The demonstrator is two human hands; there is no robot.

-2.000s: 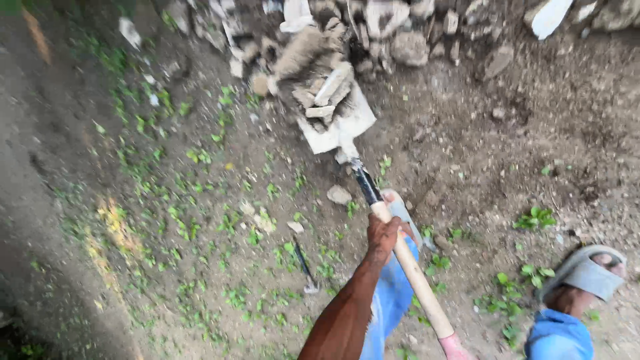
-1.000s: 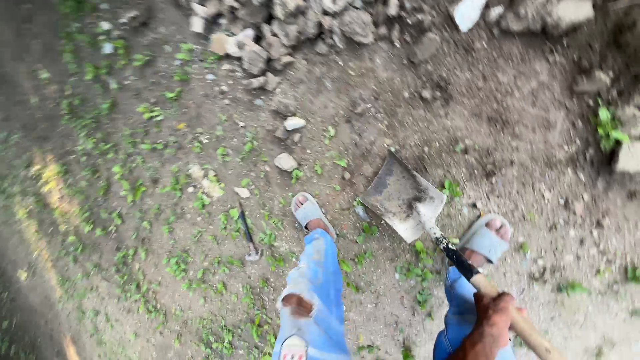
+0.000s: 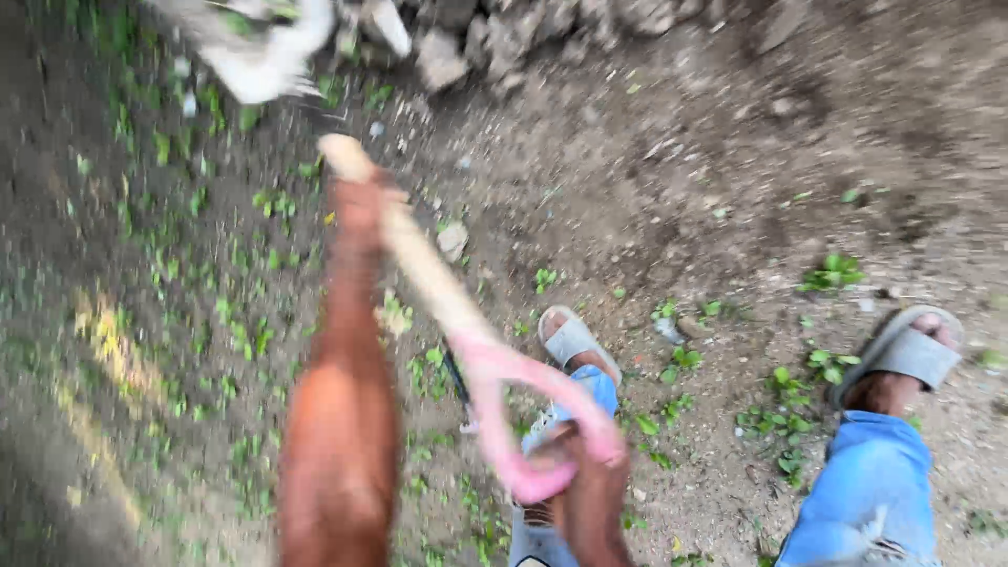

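Observation:
A shovel with a wooden shaft (image 3: 433,276) reaches from the lower middle to the upper left. My left hand (image 3: 366,205) grips the shaft close to its black socket. At the other end my right hand (image 3: 583,465) is closed on the pink D-shaped handle (image 3: 488,386). The metal shovel blade (image 3: 260,63) is blurred and partly cut off by the top edge; what it carries cannot be told.
Rubble and stones (image 3: 441,59) lie along the top. My sandalled feet, in grey slides (image 3: 571,339), stand on dirt with small weeds. A dark thin tool (image 3: 457,378) lies partly behind the handle. A pale stone (image 3: 452,240) is near the shaft.
The shovel blade has moved from beside my feet to the upper left, near the rubble. Both hands now show on the shovel; one second ago only one hand was in view.

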